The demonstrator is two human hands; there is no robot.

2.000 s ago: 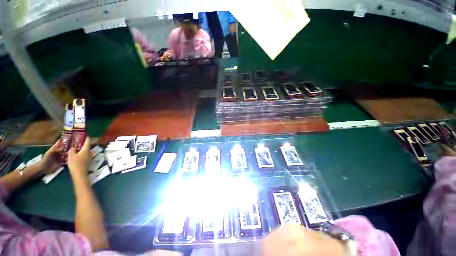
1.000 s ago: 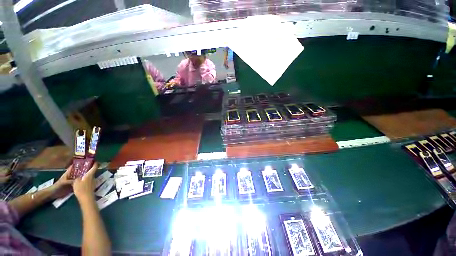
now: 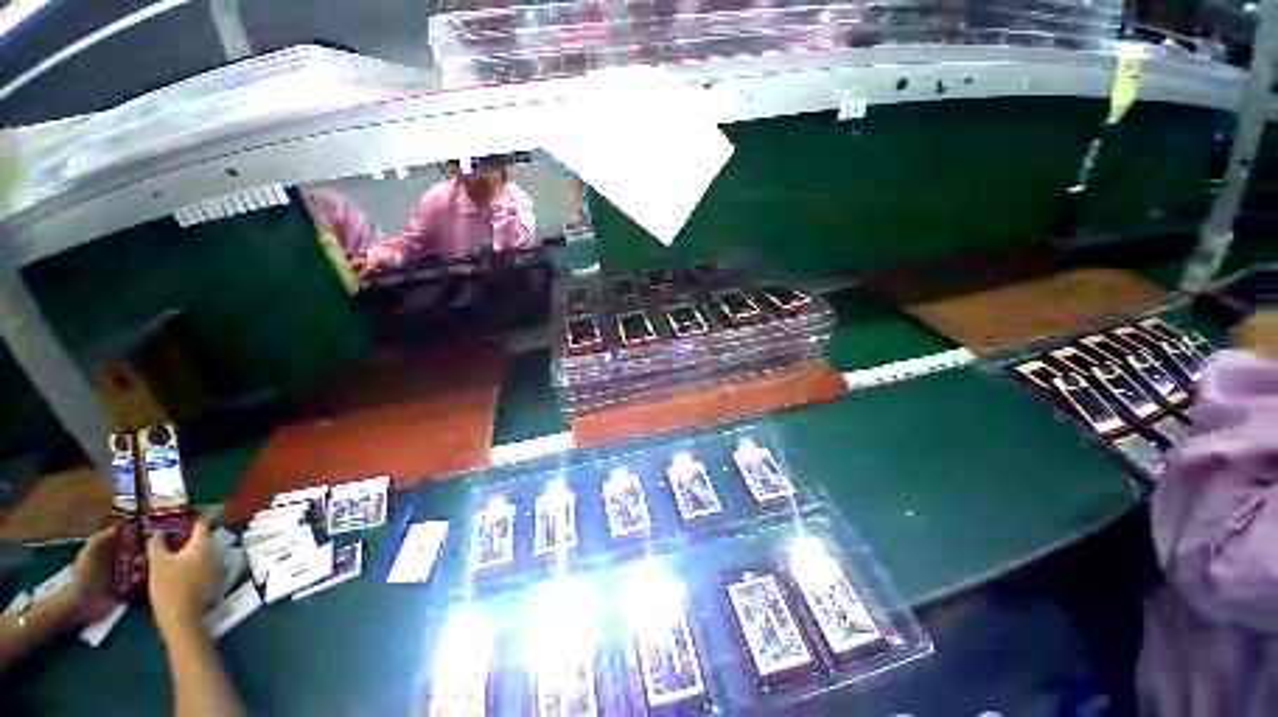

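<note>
Neither of my hands can be made out; only faint unclear specks show at the bottom edge. A clear plastic tray (image 3: 908,647) lies nearest in front of me, its bottom edge cut off. It holds two rows of dark red phones, backs up, with printed white labels or batteries in them, such as the phone (image 3: 770,625) in the front row. White glare washes out the front row's left phones. A white battery (image 3: 418,552) lies left of the tray beside a slim blue pen (image 3: 402,531). A loose pile of batteries (image 3: 290,558) lies farther left.
At far left another person's hands (image 3: 182,567) hold two open flip phones (image 3: 164,476). Stacked filled trays (image 3: 687,360) stand at the rear on a brown board (image 3: 778,394). A pink sleeve (image 3: 1226,455) and another phone tray (image 3: 1114,378) are at right. White paper (image 3: 652,161) hangs above.
A forearm and wrist at the bottom centre-right, seen two seconds ago, have left the picture. The bench view has shifted left. The other person's two phones now stand side by side, upright.
</note>
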